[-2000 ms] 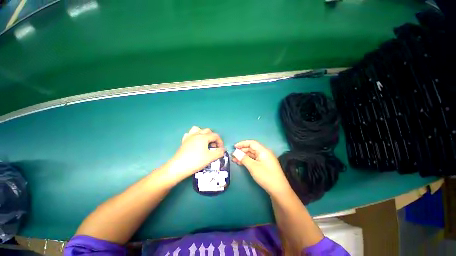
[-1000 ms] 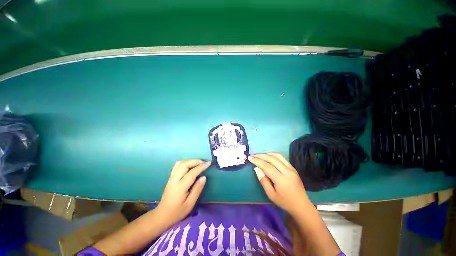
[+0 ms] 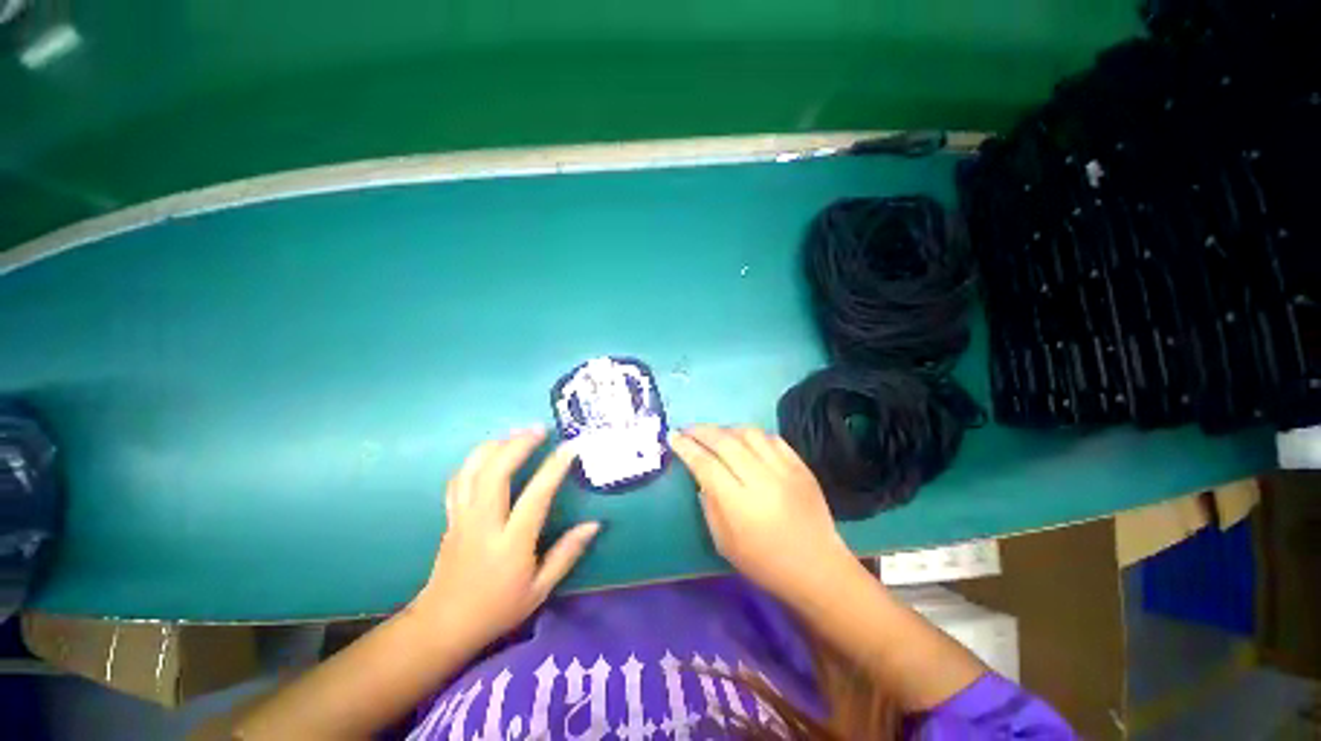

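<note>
A palm-sized housing subassembly (image 3: 614,420) with a black rim and white inside lies flat on the teal-green bench (image 3: 333,391), centre. My left hand (image 3: 500,521) is at its lower left, with fingertips at or near the rim and the thumb apart. My right hand (image 3: 746,492) is at its right, with fingertips at the rim. A sealing ring between the fingertips cannot be made out. Two bundles of thin black rings lie right of my right hand, an upper bundle (image 3: 891,275) and a lower bundle (image 3: 878,434).
A tall black ridged stack of trays (image 3: 1145,275) stands at the right. A bagged dark bundle (image 3: 21,500) is cut off at the left edge. A green conveyor (image 3: 580,73) runs behind the bench. Cartons (image 3: 1065,608) stand below the front edge.
Since the earliest frame, my left hand has moved from the housing's top to its lower left, and my right hand has come to its right side. Since one second ago, both hands have moved slightly.
</note>
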